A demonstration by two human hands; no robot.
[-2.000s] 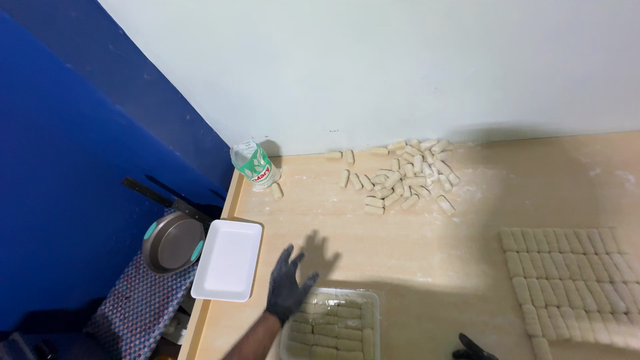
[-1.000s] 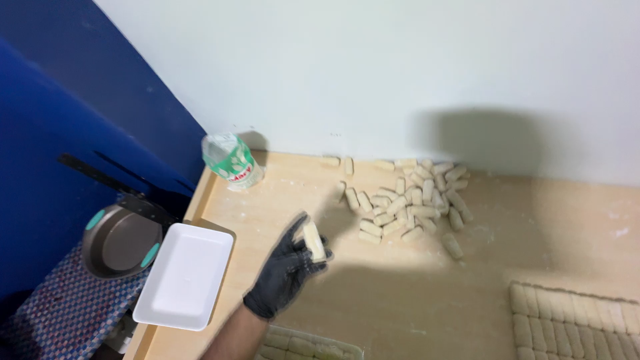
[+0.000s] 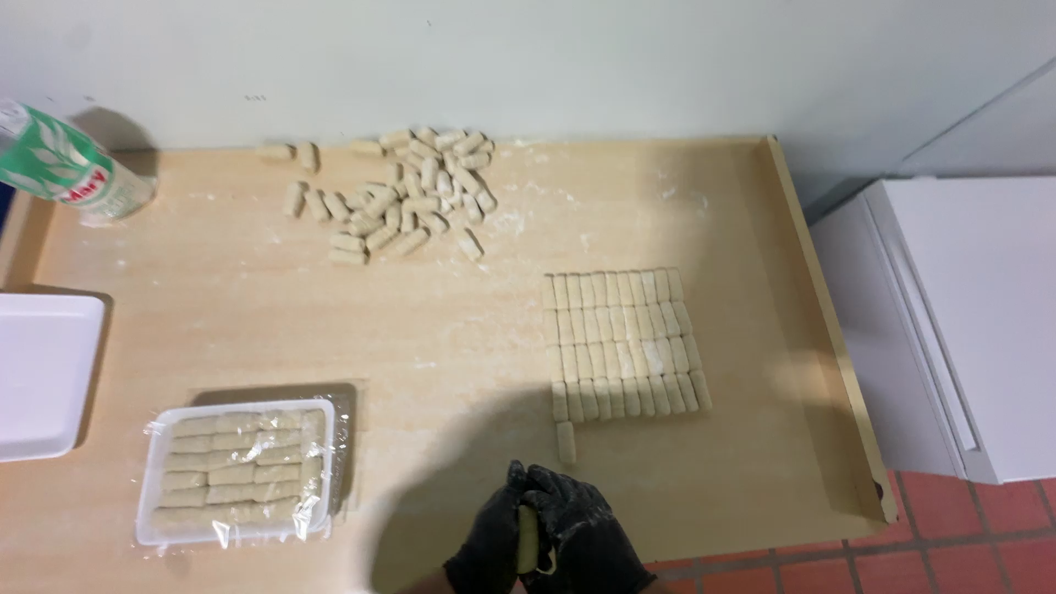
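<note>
My left hand (image 3: 492,536) and my right hand (image 3: 587,536), both in black gloves dusted with flour, are cupped together at the bottom centre around one dough roll (image 3: 527,540). Part of the roll is hidden by the fingers. Just above the hands, a single dough roll (image 3: 565,443) lies below a block of dough rolls in neat rows (image 3: 625,346). A loose pile of dough rolls (image 3: 404,194) lies by the wall. At the lower left, a white tray filled with dough rolls (image 3: 332,462) is wrapped in clear plastic film.
A white tray (image 3: 49,375) lies at the left edge, below a green and clear plastic flour bag (image 3: 78,169). A raised wooden rim (image 3: 825,322) bounds the table's right side. Beyond it stand a white appliance (image 3: 973,322) and a red tiled floor (image 3: 932,516).
My left hand, open over the wrapped tray at first and then holding a dough roll, is now together with my right hand. The view has swung right.
</note>
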